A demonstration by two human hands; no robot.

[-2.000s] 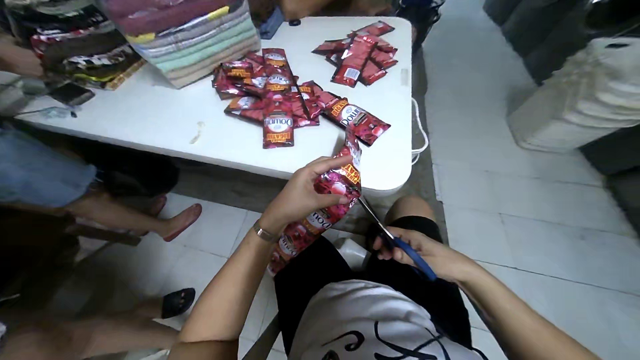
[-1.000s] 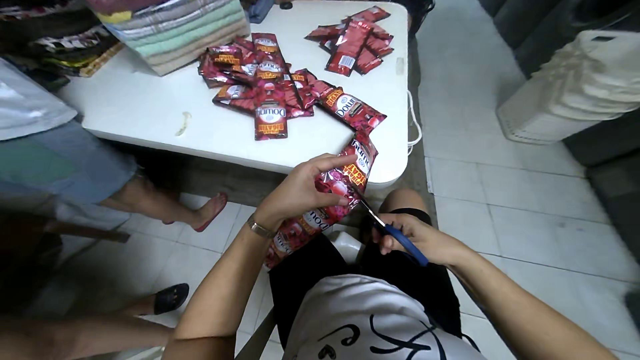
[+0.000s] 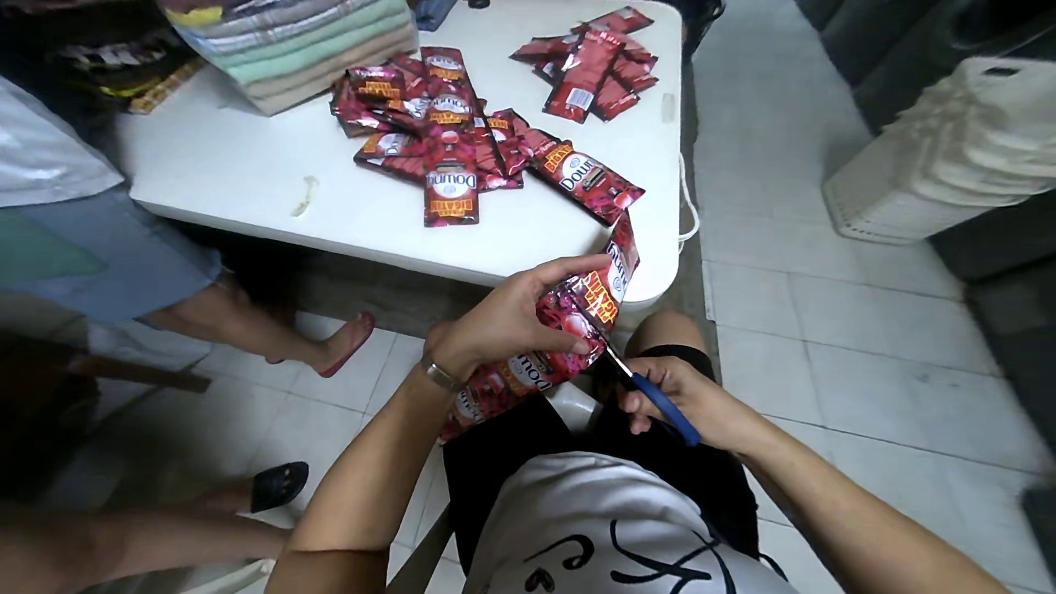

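Note:
My left hand (image 3: 528, 318) grips a strip of red Downy sachets (image 3: 503, 384) over my lap, its upper end at the table's corner. In my right hand (image 3: 681, 396) is a pair of scissors with blue handles (image 3: 667, 408); the blades lie across the strip, just beside my left fingertips. Whether they have cut through cannot be told. On the white table (image 3: 256, 186) lies a heap of joined Downy sachets (image 3: 450, 148), one strip of it reaching toward the piece I hold. A smaller pile of red sachets (image 3: 590, 70), mostly back side up, lies near the far right corner.
Folded towels (image 3: 313, 49) are stacked at the table's back left. White stacked plastic containers (image 3: 949, 148) stand on the tiled floor at right. A white cord (image 3: 689, 206) hangs by the table's right edge. Another person's leg (image 3: 247, 326) and a second pair of legs are at left.
The scissor blades have come up onto the strip, against my left fingers. At left, the person in the blue lower garment has moved further into view. The sachet piles look unchanged in place.

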